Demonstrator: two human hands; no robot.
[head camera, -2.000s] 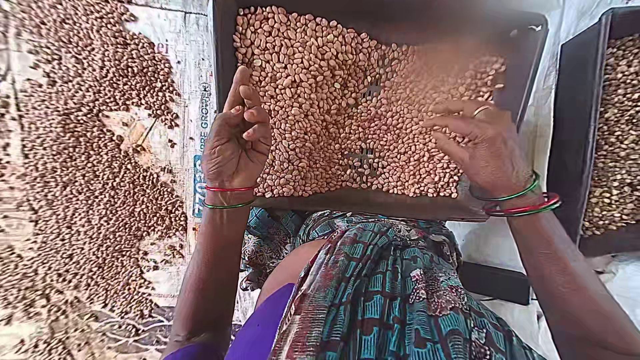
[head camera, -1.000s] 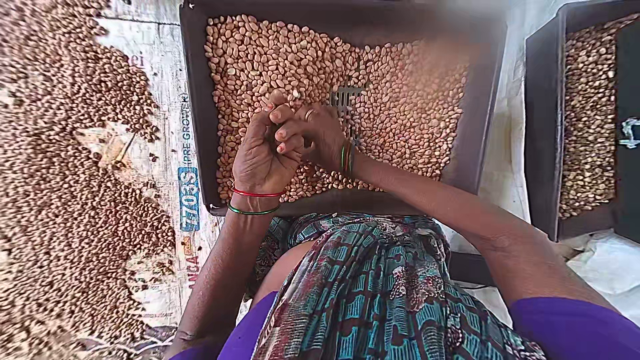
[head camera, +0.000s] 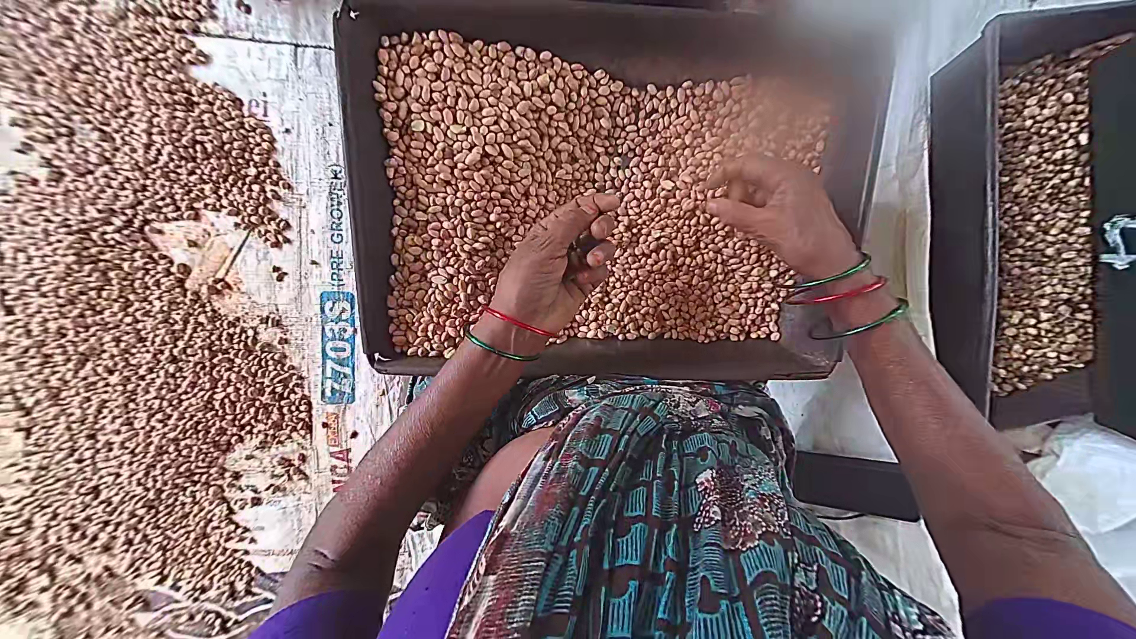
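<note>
A black rectangular tray (head camera: 603, 362) lies in front of my lap, spread with pale brown beans or nuts (head camera: 497, 151). Over its lower middle is my left hand (head camera: 555, 262), palm partly up, with the fingers curled and the thumb near the index finger; whether something small sits in them cannot be told. My right hand (head camera: 772, 209) hovers above the right part of the beans, its fingers bent and thumb apart from the left hand. What lies between its fingertips is not plain. Red and green bangles circle both wrists.
Many darker beans or nuts (head camera: 133, 355) cover a printed woven sack (head camera: 293, 133) at the left. On the right stands a second black tray (head camera: 963, 213) holding more beans (head camera: 1047, 222), with a dark panel over part of it. White plastic sheeting (head camera: 1096, 479) lies at the lower right.
One second ago my hands were together over the tray; my right hand has moved away to the right. Two seconds ago they were also apart.
</note>
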